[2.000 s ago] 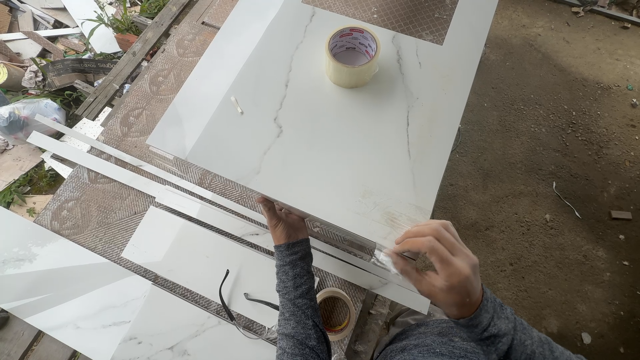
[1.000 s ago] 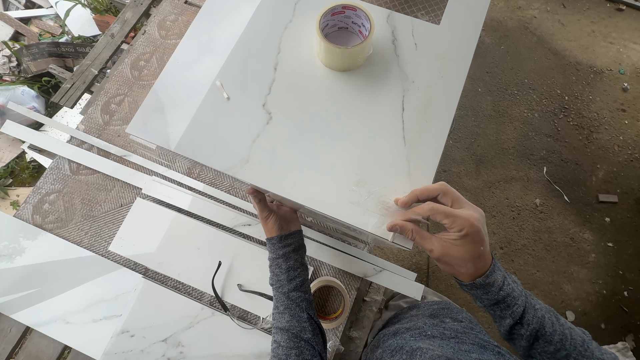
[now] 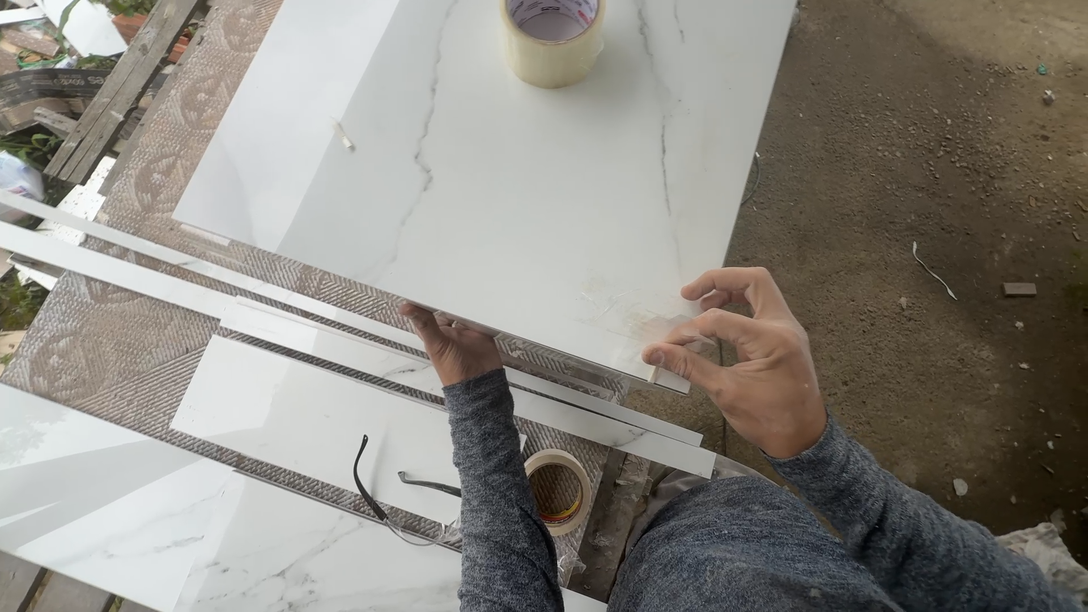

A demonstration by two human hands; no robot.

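A large white marble-look tile [image 3: 527,195] lies tilted across the upper middle, with a roll of clear packing tape [image 3: 552,42] on it. Below its front edge, my left hand [image 3: 455,344] reaches under the tile, the fingers partly hidden, and supports it. At the tile's near right corner, my right hand [image 3: 739,348] pinches a small pale piece [image 3: 657,371], perhaps tape, between thumb and fingers. Whitish smears or film mark the surface beside those fingers.
Narrow white tile strips [image 3: 578,414] and a smaller tile piece [image 3: 314,416] lie on patterned matting [image 3: 76,340]. Eyeglasses [image 3: 367,493] and a masking tape roll [image 3: 558,491] are near my left forearm. Debris and wooden planks [image 3: 119,93] lie upper left; bare ground [image 3: 884,195] is at right.
The right hand's fingers have spread somewhat at the tile corner. My left hand stays beneath the front edge. The view has shifted, so the packing tape roll sits nearer the top of the frame.
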